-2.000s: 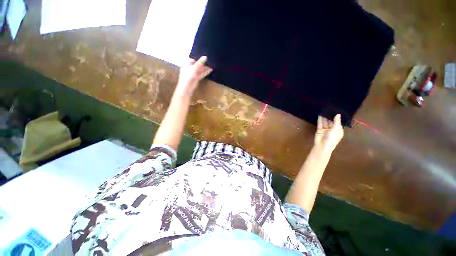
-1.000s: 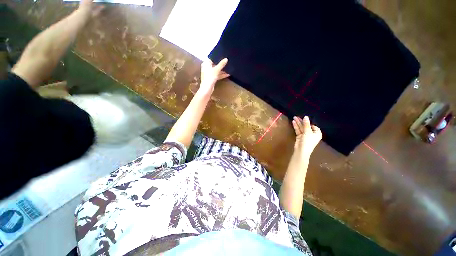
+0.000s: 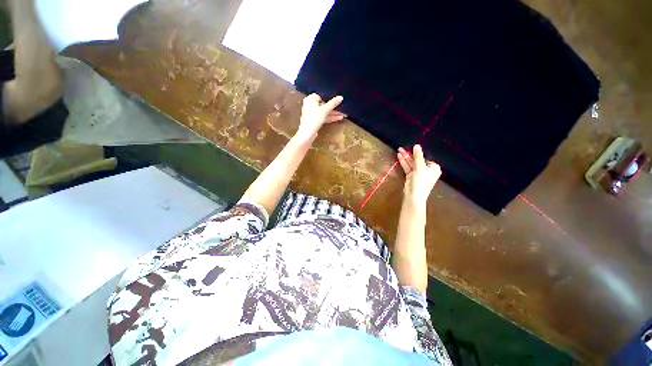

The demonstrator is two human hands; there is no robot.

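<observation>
A large black fabric panel stack (image 3: 457, 86) lies on the brown table. My left hand (image 3: 318, 116) is at its near edge, close to the left corner, thumb on top and fingers at the edge. My right hand (image 3: 420, 171) is at the same edge, farther right, fingertips on the cloth edge. Both hands are bare; the fingers' undersides are hidden. Thin red laser lines (image 3: 379, 187) cross on the cloth near my right hand and run onto the table on both sides.
A white sheet (image 3: 275, 36) touches the stack's left edge. A tan block with red and white (image 3: 615, 166) lies to the right. Another person's arm (image 3: 32, 78) is at the far left beside a translucent sheet (image 3: 118, 111). A white surface (image 3: 107, 229) stands at lower left.
My right hand has moved left along the near edge, closer to my left hand, which shifted slightly right. Another person's arm entered at the left, and a translucent sheet now hangs over the table edge.
</observation>
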